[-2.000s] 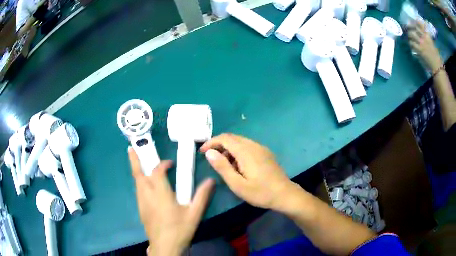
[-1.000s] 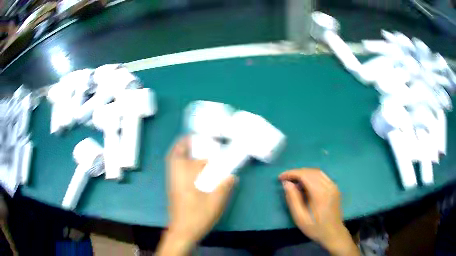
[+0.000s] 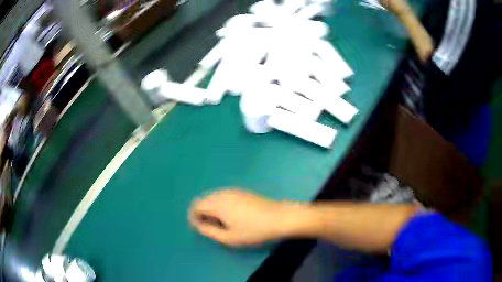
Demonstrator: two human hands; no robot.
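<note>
My right hand [image 3: 236, 217] is over the green bench top [image 3: 181, 165], with fingers curled and no object visible in it. It is blurred. My left hand is out of the picture. A pile of white handheld fans [image 3: 280, 55] lies on the bench ahead of my right hand, blurred. One fan [image 3: 300, 126] lies at the near edge of the pile, its handle pointing right. Another fan [image 3: 170, 91] lies at the pile's left side, by the pale edge strip.
A metal post [image 3: 110, 71] stands at the bench's far edge strip [image 3: 99, 184]. White fans [image 3: 69, 270] show at the bottom left corner. A brown box [image 3: 429, 148] with white parts is below the bench edge. Another person's arm [image 3: 410, 27] is at the upper right.
The view has swung right, towards the fan pile. My left hand and the two fans at it have left the picture. My right hand still shows no object.
</note>
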